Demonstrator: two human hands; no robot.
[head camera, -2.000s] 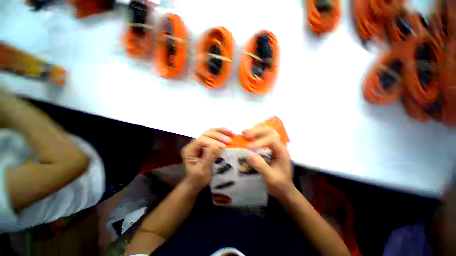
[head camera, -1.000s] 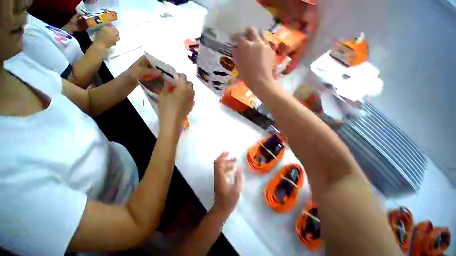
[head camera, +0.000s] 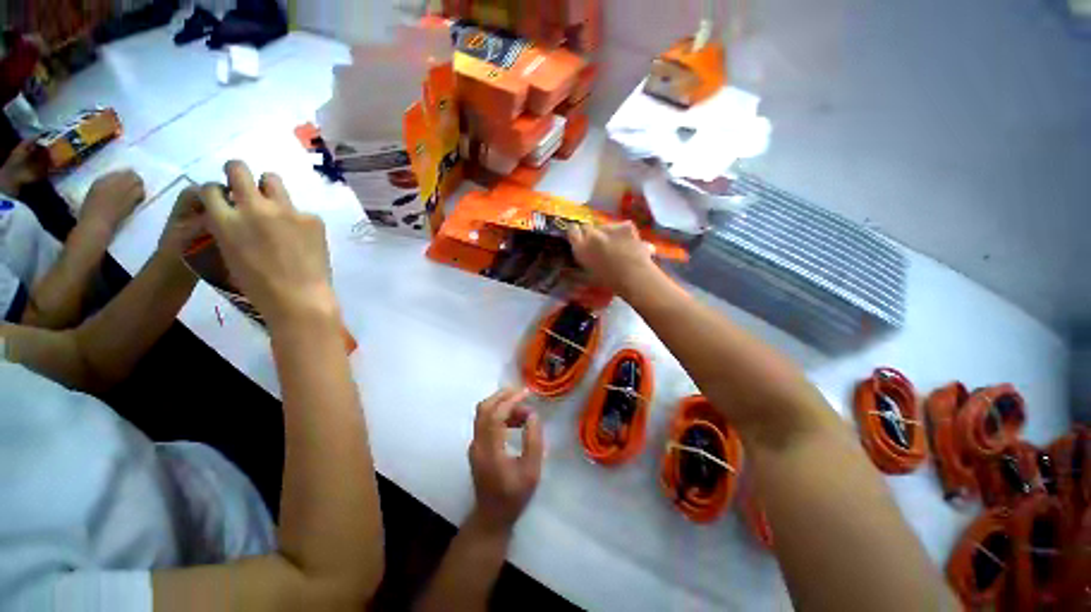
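Observation:
My right hand reaches forward over the table, its fingers on the right end of an orange-black printed carton lying flat. My left hand is above the table's near edge, fingers curled and thumb apart, holding nothing. Coiled orange cables with black middles and pale bands lie in a row; the nearest to the cartons is just below my right hand, and others follow. My right forearm partly hides one coil.
An upright white-orange box and piled orange boxes stand ahead. Crumpled white paper sits beside a ribbed grey stack. More coils lie at right. A person's hands work close at left; another person sits beyond.
The view has turned from my lap to the table's left part. My hands no longer hold the small box seen earlier. My right hand has moved from the upright box down to the lying carton.

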